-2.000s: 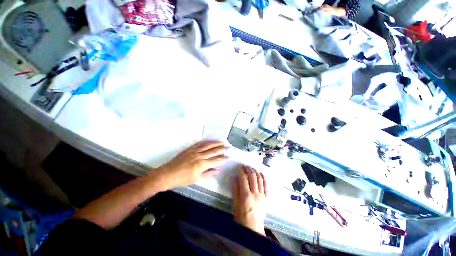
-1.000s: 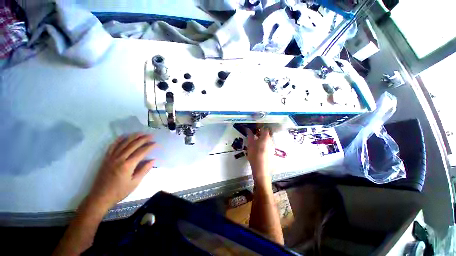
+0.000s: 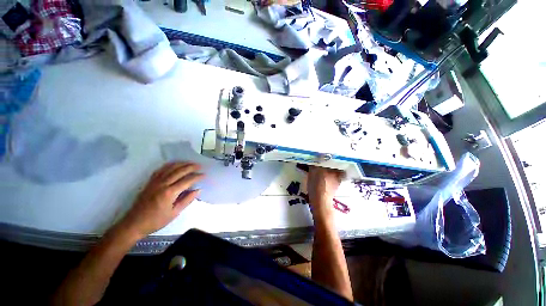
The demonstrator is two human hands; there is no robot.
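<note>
A light grey cut panel (image 3: 236, 188) lies on the machine bed, partly under the presser foot area (image 3: 246, 167) of the white sewing machine (image 3: 311, 128). My left hand (image 3: 170, 194) rests flat at the panel's left edge, fingers slightly apart. My right hand (image 3: 323, 182) reaches under the machine arm beside the dark label stack (image 3: 303, 168); its fingertips are hidden by the machine head, so its hold cannot be seen. Small dark labels (image 3: 294, 188) lie just left of my right wrist. Red thread snips (image 3: 341, 205) lie right of it.
Another grey curved piece (image 3: 69, 156) lies at left. Crumpled grey cloth (image 3: 143, 51) and red checked fabric (image 3: 51, 33) are at the back left, with blue material (image 3: 18, 89) at the left edge. A clear plastic bag (image 3: 458, 215) hangs at the right end.
My right hand has moved from the front of the bed to under the machine arm. My left hand stays at the panel's left side. The view has swung right.
</note>
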